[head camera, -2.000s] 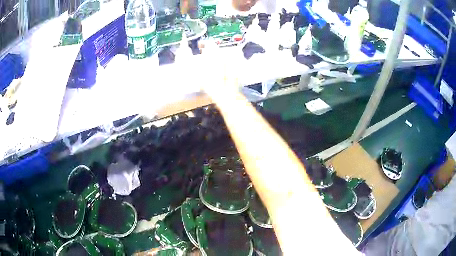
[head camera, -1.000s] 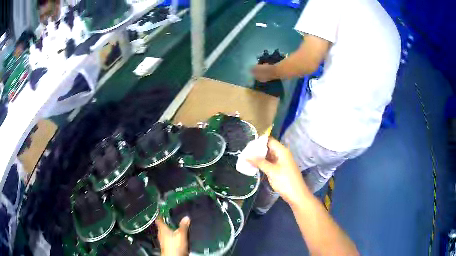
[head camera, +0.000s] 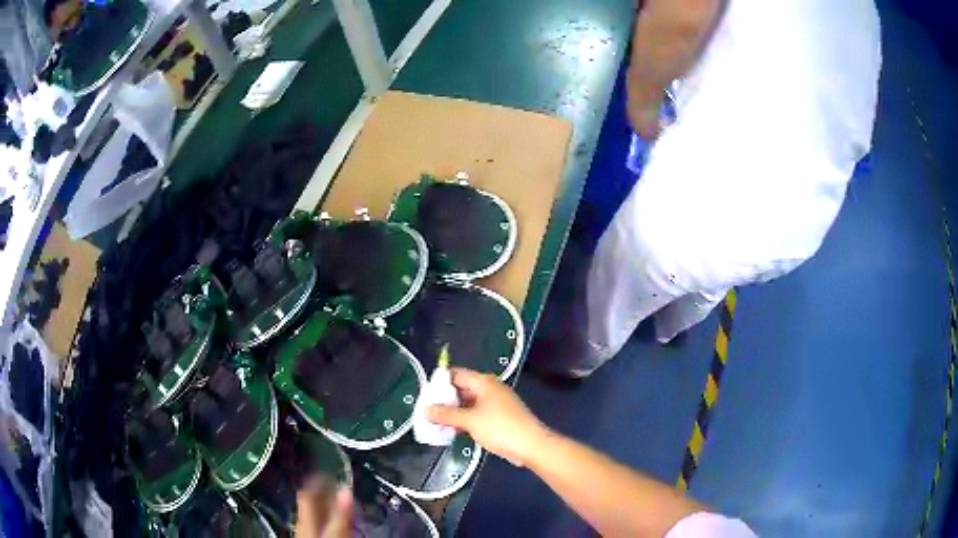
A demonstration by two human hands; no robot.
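Observation:
My right hand (head camera: 485, 416) holds a white glue bottle (head camera: 433, 409) upright, its yellowish nozzle pointing up, over the right side of the car body shells. A green car body shell (head camera: 355, 380) with a black interior tray and pale rim lies just left of the bottle. More such shells lie around it, some overlapping, two of them higher up by the cardboard. My left hand (head camera: 324, 509) is blurred at the bottom edge, over the lower shells, and partly cut off; whether it holds anything is unclear.
A cardboard sheet (head camera: 470, 140) lies under the upper shells on the green bench. A heap of black parts (head camera: 194, 226) is at the left. A metal post (head camera: 365, 47) stands behind. A person in white (head camera: 751, 158) stands at the right, over a blue floor with yellow-black tape (head camera: 709, 387).
The view has swung to the right and down. The bottle is now upright beside the middle shell. My left hand has moved off the large shell and lower. The person in white has moved closer.

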